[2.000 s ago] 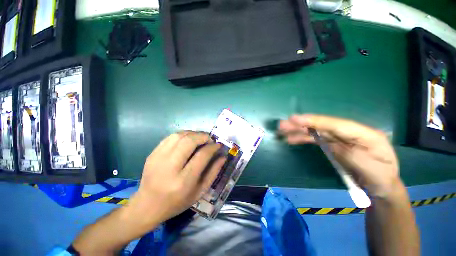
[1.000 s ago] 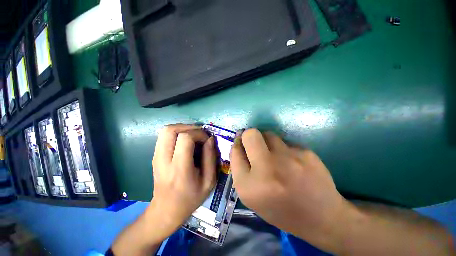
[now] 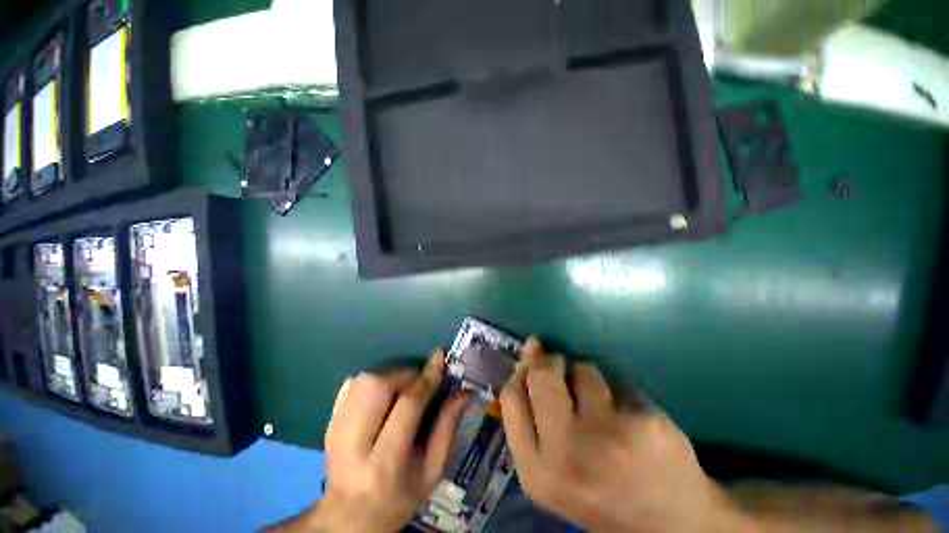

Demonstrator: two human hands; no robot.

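Observation:
A phone mid-frame (image 3: pixel 482 359) lies tilted at the bench's front edge, its top end pointing up and slightly left. A dark grey rectangular area shows inside its top end, with a small orange flex cable below it. My left hand (image 3: pixel 387 442) grips the frame's left side, fingers bent over it. My right hand (image 3: pixel 598 437) holds the right side, its fingertips at the top right corner. The fingers hide part of the frame's middle. Whether a tool is in my right hand cannot be seen.
A large black foam tray (image 3: pixel 531 167) stands top centre. A foam tray with silver frames (image 3: pixel 231 312) is at left, one with batteries (image 3: pixel 151 125) above it. A dark tangled pile (image 3: pixel 286 156), a flat black plate (image 3: pixel 762 156) and a small loose part (image 3: pixel 843 188) lie on the green mat.
My right hand has come from the right onto the frame, joining my left. The white area at the frame's top end now shows dark grey. The view has shifted, with the frame lower in the picture.

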